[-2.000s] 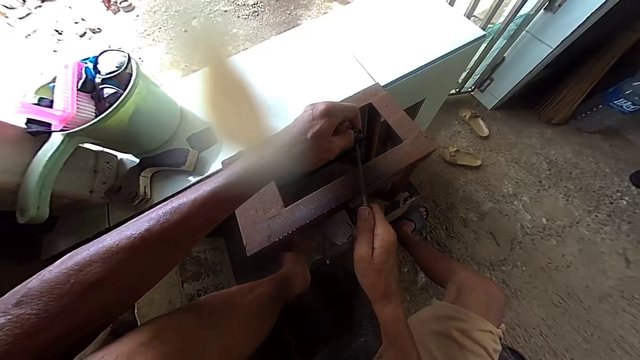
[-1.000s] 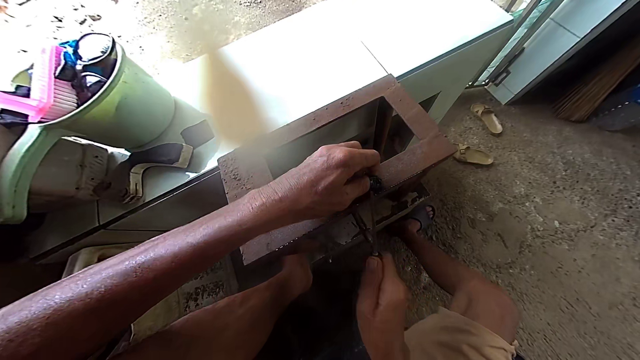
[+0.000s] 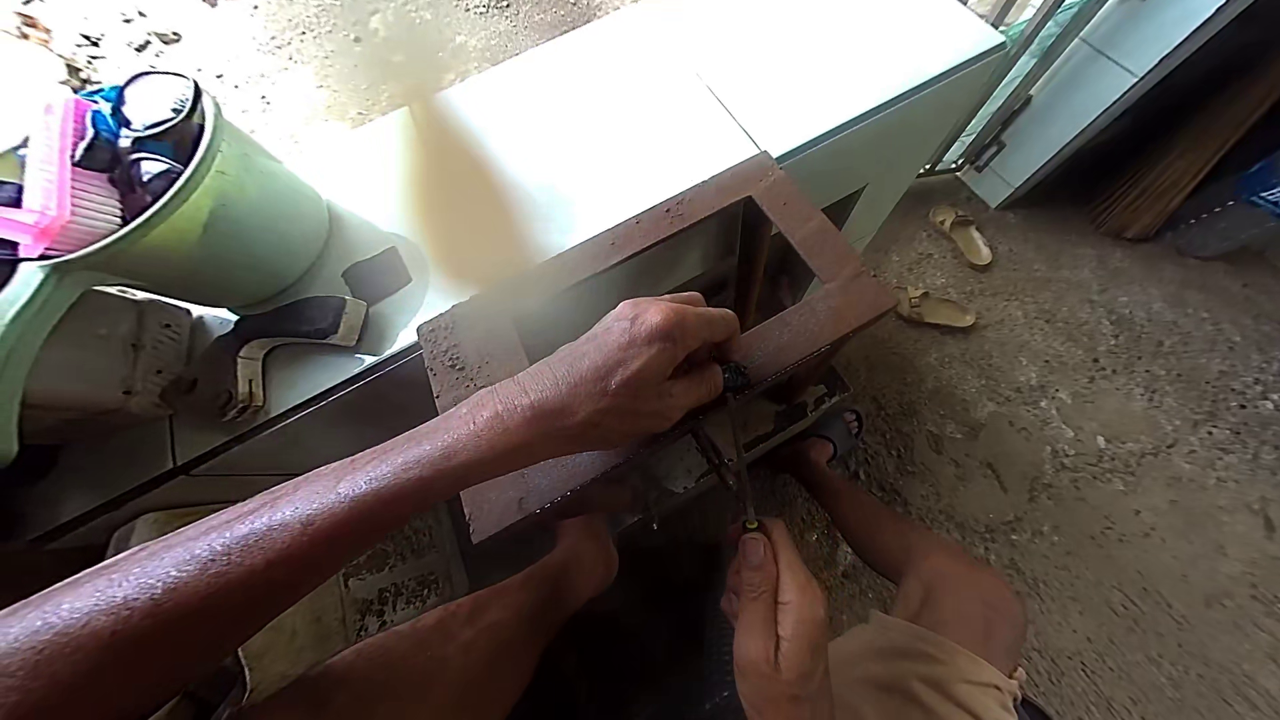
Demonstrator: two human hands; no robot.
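Observation:
A reddish-brown rectangular frame (image 3: 810, 330), rough and speckled, lies tilted across the edge of a white tiled ledge. My left hand (image 3: 650, 365) rests over its near bar, fingers bent around a small black piece (image 3: 735, 376) at the bar's edge. From below, my right hand (image 3: 775, 610) grips the handle of what looks like a screwdriver (image 3: 740, 460). Its thin shaft points up to the black piece by my left fingertips; where the tip ends is hidden. Beneath the frame, parts of a metal structure (image 3: 800, 415) show.
A green bucket (image 3: 250, 220) with a pink brush (image 3: 60, 190) and cloths stands on the tiled ledge (image 3: 620, 110) at left, beside a curved dark strap-like piece (image 3: 300, 325). Tan sandals (image 3: 935, 307) lie on the rough floor; bare legs are below the frame.
My left hand has moved from the frame's opening back to its near bar. My right hand and the tool have drawn back toward me, and the shaft no longer crosses the near bar.

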